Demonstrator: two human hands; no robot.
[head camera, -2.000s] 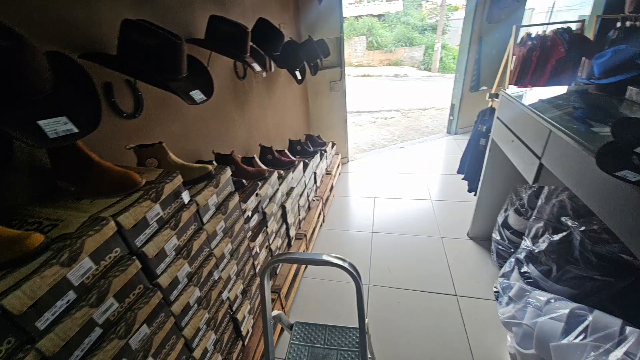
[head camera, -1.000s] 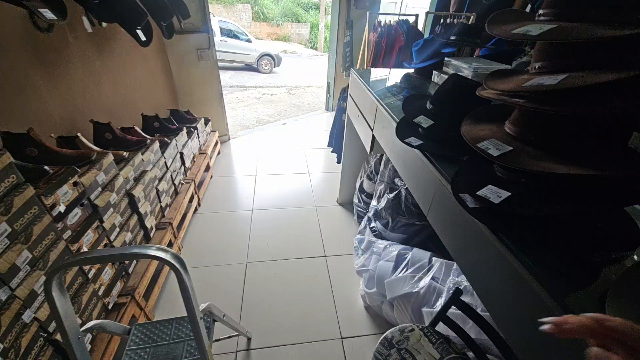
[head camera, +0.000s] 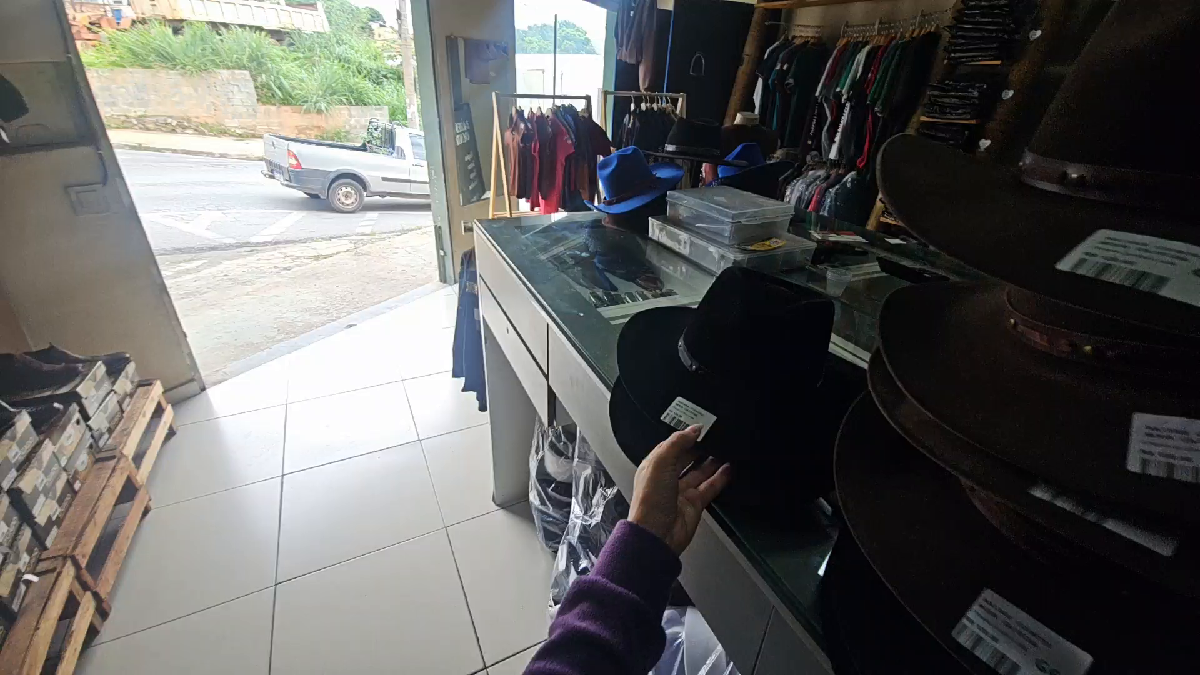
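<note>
A black felt cowboy hat (head camera: 750, 347) with a dark band and a white barcode tag (head camera: 688, 416) rests on the glass-topped counter, its brim overlapping another black brim. My left hand (head camera: 677, 483), in a purple sleeve, is at the near edge of that brim. Its thumb lies at the tag, and the other fingers curl by the brim's lower edge, partly lost in dark shade. My right hand is out of view. Close by on the right rises a stack of dark brown felt hats (head camera: 994, 375) with tagged brims.
The counter (head camera: 581, 328) also bears clear plastic boxes (head camera: 731, 214) and a blue hat (head camera: 630, 178). Plastic-wrapped goods (head camera: 572, 506) are beneath it. Clothes racks (head camera: 553, 150) stand behind. At left, shoe boxes (head camera: 47, 469) sit on wooden pallets (head camera: 84, 525). A doorway opens onto a street.
The view has swung right and closer to the counter. My left hand has come into view at the black hat; the hand at the right edge one second ago is out of view.
</note>
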